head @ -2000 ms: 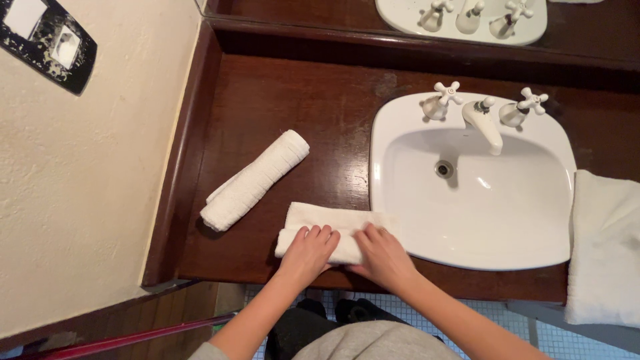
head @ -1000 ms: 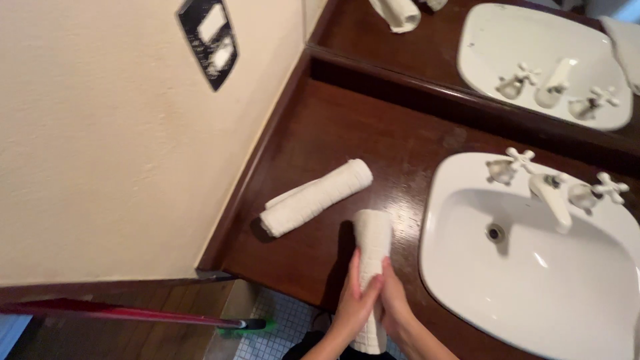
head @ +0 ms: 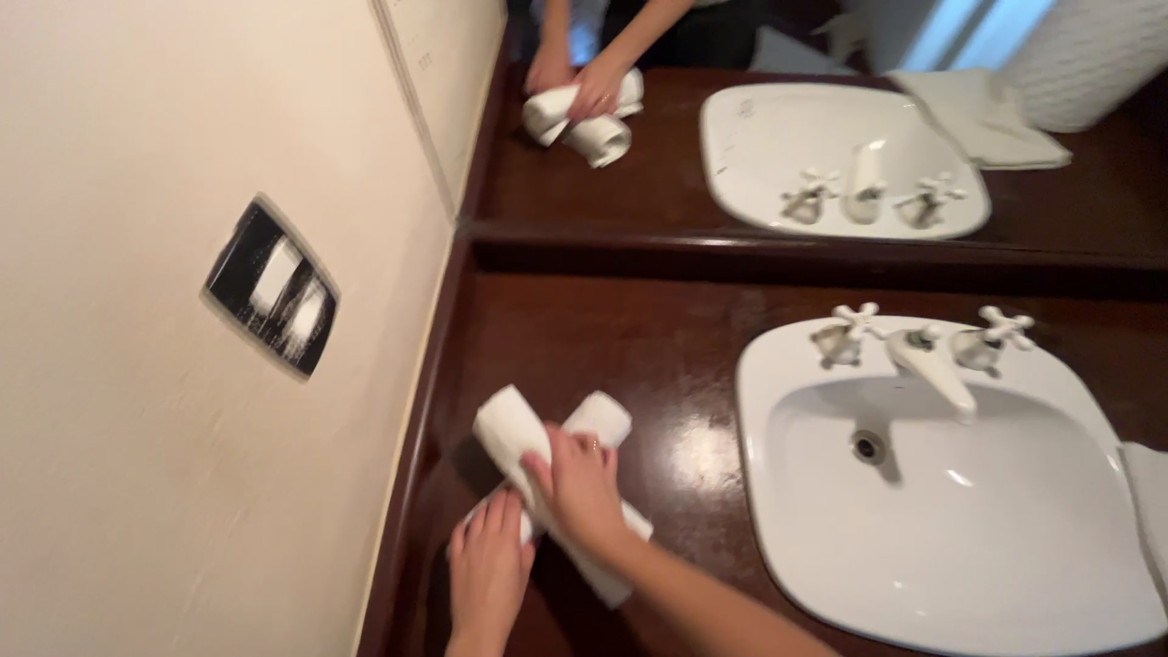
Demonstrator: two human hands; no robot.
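Two rolled white towels cross each other on the dark wooden countertop, left of the sink. The upper rolled towel [head: 513, 429] slants from upper left to lower right, and my right hand [head: 584, 484] grips it around its middle. Beneath it lies the other rolled towel [head: 599, 418], its far end showing beyond my right fingers. My left hand [head: 493, 547] rests on the near left end of that lower roll, fingers bent over it. Both hands and rolls also appear in the mirror.
A white sink [head: 949, 547] with a faucet [head: 933, 370] and two cross handles is set in the countertop [head: 639, 338] at right. Another white towel [head: 1152, 502] lies at the sink's right edge. A wall with a black switch plate [head: 274, 285] borders the left; a mirror stands behind.
The roll that was in both hands beside the other towel now lies across it, with my right hand on it. My left hand has moved to the lower roll. The view has shifted.
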